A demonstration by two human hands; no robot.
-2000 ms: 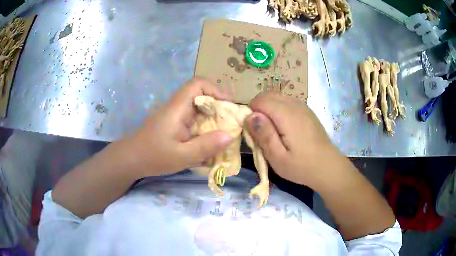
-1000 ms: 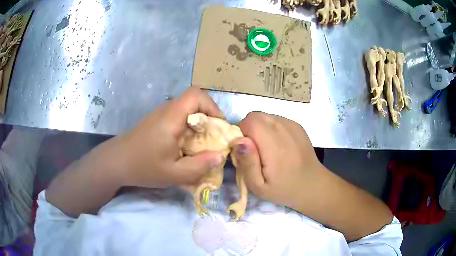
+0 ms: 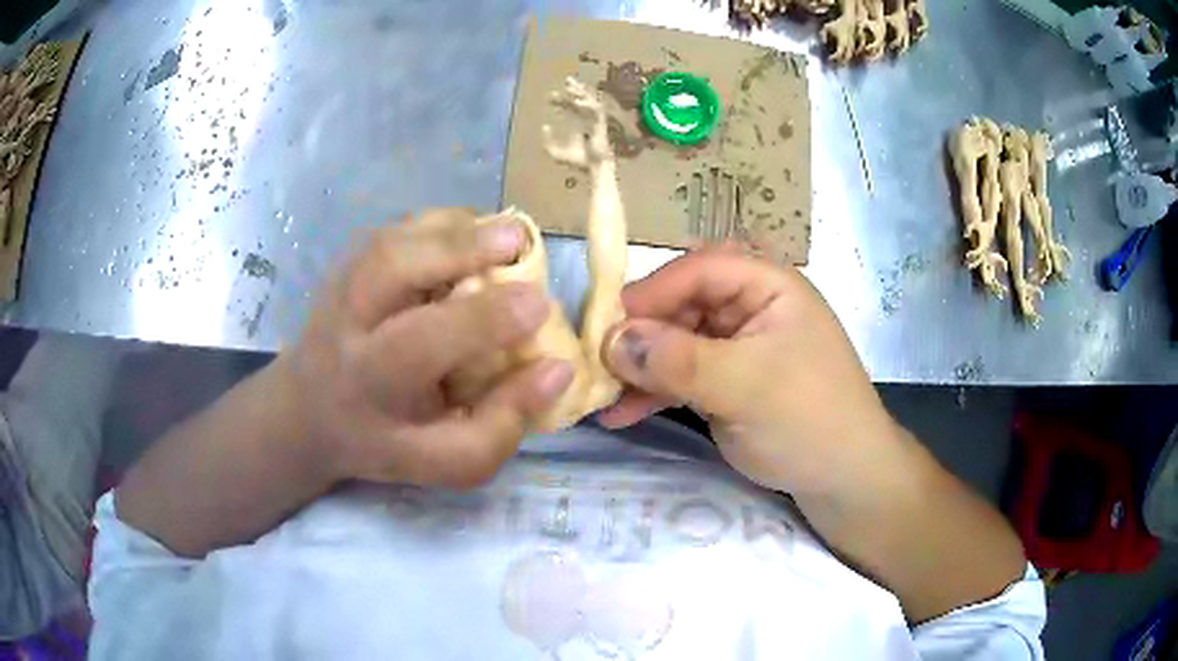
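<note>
A tan figure torso (image 3: 549, 342) is held over my lap, turned with an arm pointing up and away from me. My left hand (image 3: 433, 349) wraps around the torso from the left. My right hand (image 3: 723, 342) pinches the shoulder end of the figure arm (image 3: 603, 220) against the torso. That arm's fingers reach over the cardboard mat (image 3: 659, 220). The green glue cap (image 3: 681, 107) with whitish liquid sits on the mat. The torso's other arm is hidden.
Several loose figure arms (image 3: 1010, 213) lie at the right, with a larger arm pile (image 3: 876, 29) beyond the mat. White bottles (image 3: 1142, 198) and a blue-handled tool (image 3: 1128, 258) lie at the right edge. Tan parts (image 3: 23, 110) heap on far-left cardboard. A red stool (image 3: 1085, 497) is lower right.
The torso has been turned over in my hands, so its arm now points up and away instead of down towards my lap. My left fingers have shifted around it.
</note>
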